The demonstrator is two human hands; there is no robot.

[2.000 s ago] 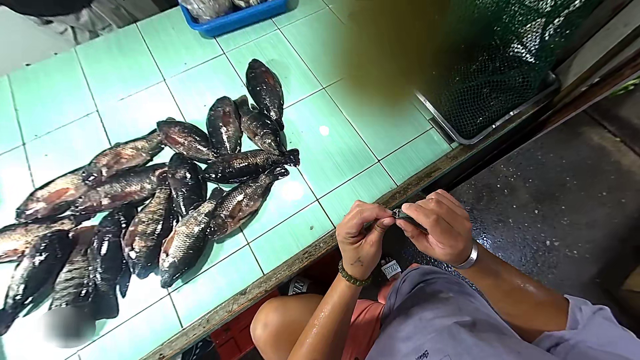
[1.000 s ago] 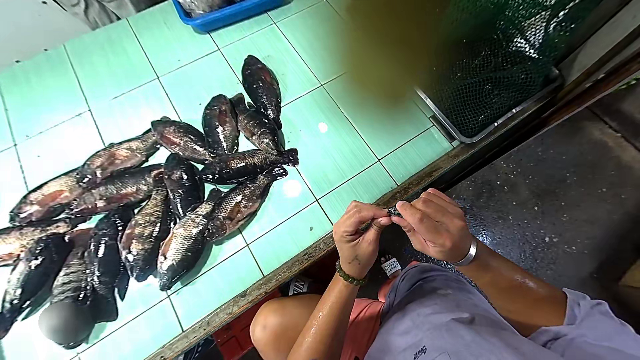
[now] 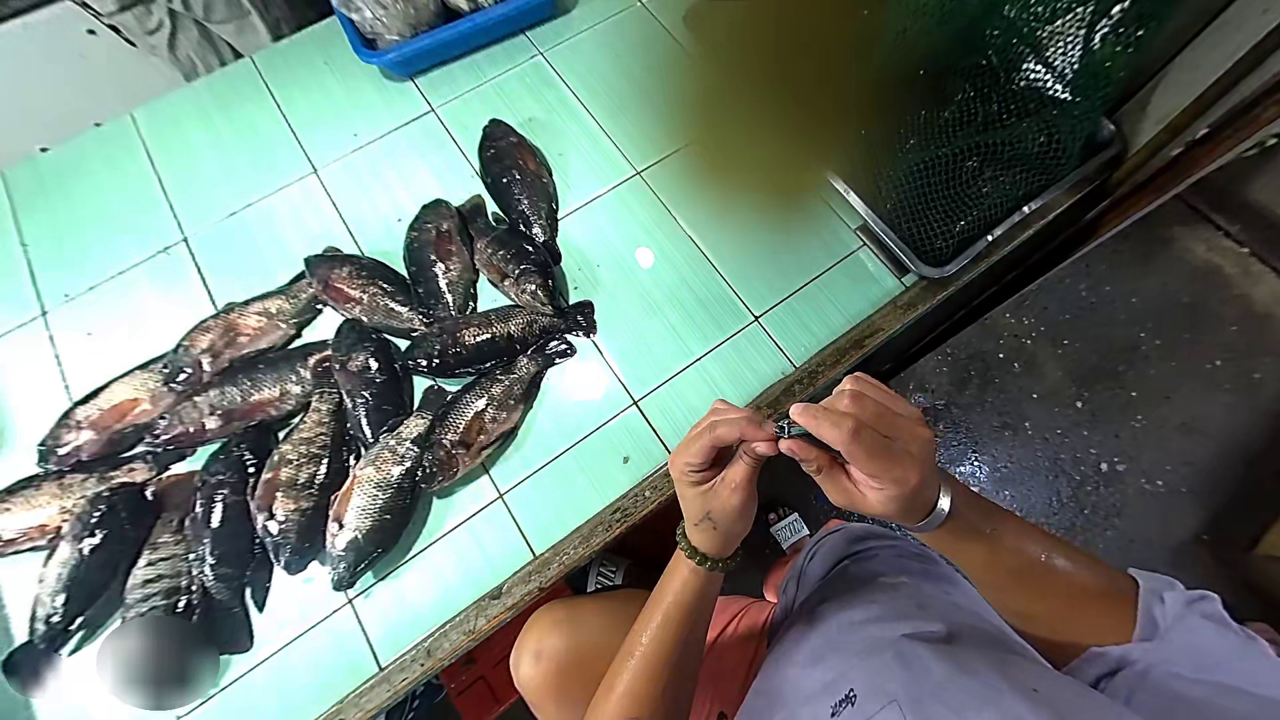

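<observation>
Close together beyond the table's edge, my two hands meet at a small dark object, too small to name. My left hand, with a beaded bracelet at its wrist, pinches one side of it between thumb and finger. My right hand, below a metal bracelet, holds the other side with bent fingers. To the left, a pile of whole dark fish lies on the green tiled table; one fish is at the top of the pile.
A blue plastic tray with plastic bags stands at the table's back. Dark green netting lies over a metal-rimmed tray at the right. A red crate is under the table edge, beside my knee. Wet dark floor lies at the right.
</observation>
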